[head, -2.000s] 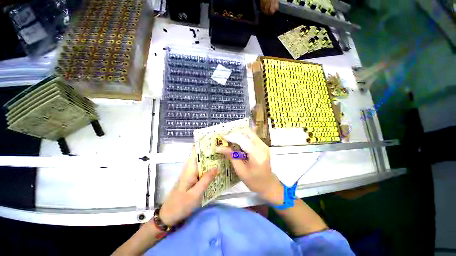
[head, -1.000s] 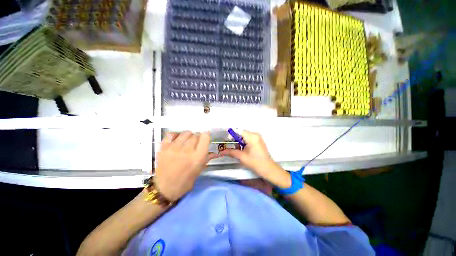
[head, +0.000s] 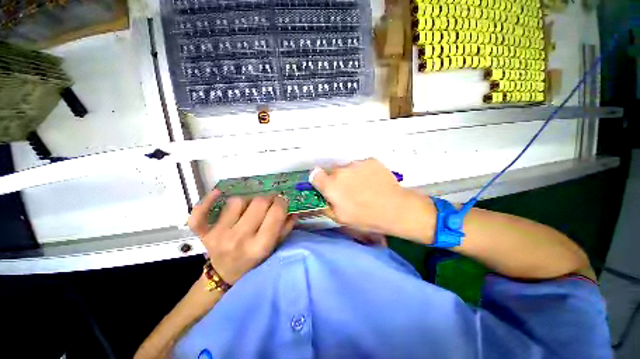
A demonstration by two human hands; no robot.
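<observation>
A circuit board [head: 263, 186] is held low over the front edge of the bench, green face up. My left hand [head: 242, 228] grips its left and near side, fingers over the green face. My right hand [head: 375, 196] is at the board's right end and holds a slim purple hand tool [head: 306, 186]. The tool's tip lies against the green face and its other end shows beyond the hand. The face under the board is hidden.
A clear tray of black parts [head: 274, 52] lies ahead, a copper-coloured component [head: 264, 117] at its near edge. A tray of yellow components [head: 481, 42] is at the right, a board stack [head: 31, 91] at the left. A metal rail [head: 337, 133] crosses the bench. A blue cord runs from my right wrist.
The board has turned from edge-on to green face up. The purple tool has come down onto it. The view has shifted nearer, so the trays sit higher in the picture.
</observation>
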